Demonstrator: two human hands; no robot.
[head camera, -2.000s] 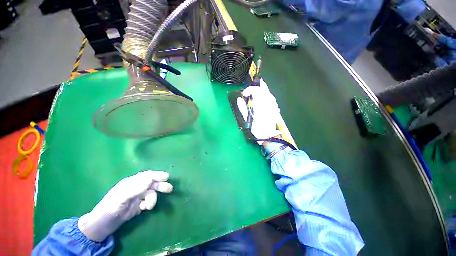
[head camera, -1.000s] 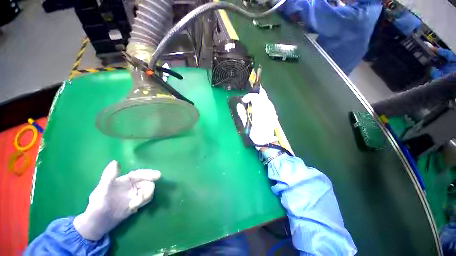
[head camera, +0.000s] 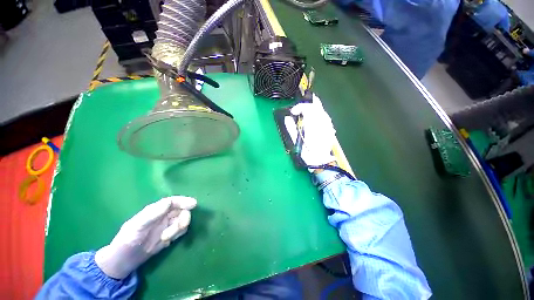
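My left hand (head camera: 149, 235), in a white glove, is above the green mat (head camera: 252, 234) at lower left. Its fingers are loosely bent and no object shows in it. My right hand (head camera: 317, 135), also white-gloved, is at the mat's right edge, over the dark stand base (head camera: 287, 132). Its fingers are closed around the soldering iron (head camera: 300, 132), which the hand mostly hides. The iron's tip cannot be made out.
A clear fume hood (head camera: 178, 136) hangs above the mat, with black-handled cutters (head camera: 205, 98) on its duct. A fan (head camera: 278, 77) stands behind my right hand. Circuit boards (head camera: 449, 153) lie on the conveyor (head camera: 386, 135). Yellow rings (head camera: 40, 160) are at left. A blue-sleeved person (head camera: 413, 32) is across.
My left hand turned palm-up with the thumb spread, then its fingers drew together again. My right hand has stayed at the stand. The view has shifted slightly.
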